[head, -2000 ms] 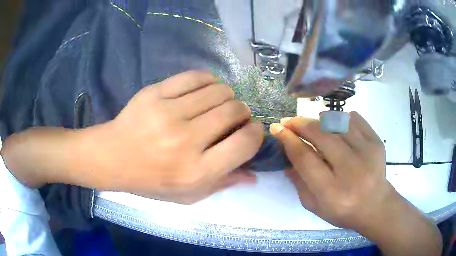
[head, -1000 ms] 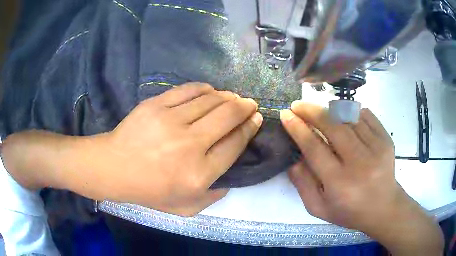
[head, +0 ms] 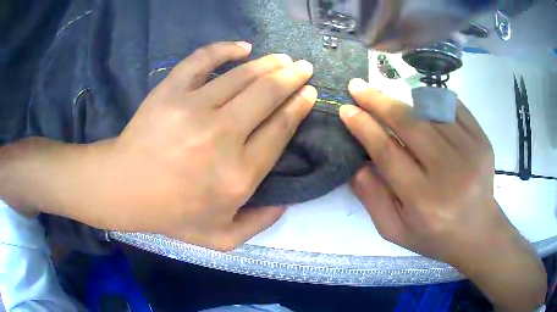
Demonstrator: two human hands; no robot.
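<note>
A dark grey garment piece (head: 330, 152) with a short line of yellow topstitching (head: 328, 102) lies on the white table, its upper part close to the presser foot area (head: 330, 40). My left hand (head: 201, 146) lies flat on the cloth, fingertips at the left end of the visible stitching. My right hand (head: 427, 177) holds the cloth at the right end of the stitching between thumb side and fingertips. The cloth between the two hands is folded over below the seam. The needle tip is not clearly visible.
Black thread snips (head: 523, 131) lie on the table at the right. The tension assembly with its pale knob (head: 434, 103) hangs over my right hand. A tape measure (head: 293, 268) runs along the curved table edge. Blue material (head: 116, 283) shows below the table at the left.
The cloth and both hands have moved up towards the machine head. More of the folded dark cloth shows below the seam. The snips still lie on the table.
</note>
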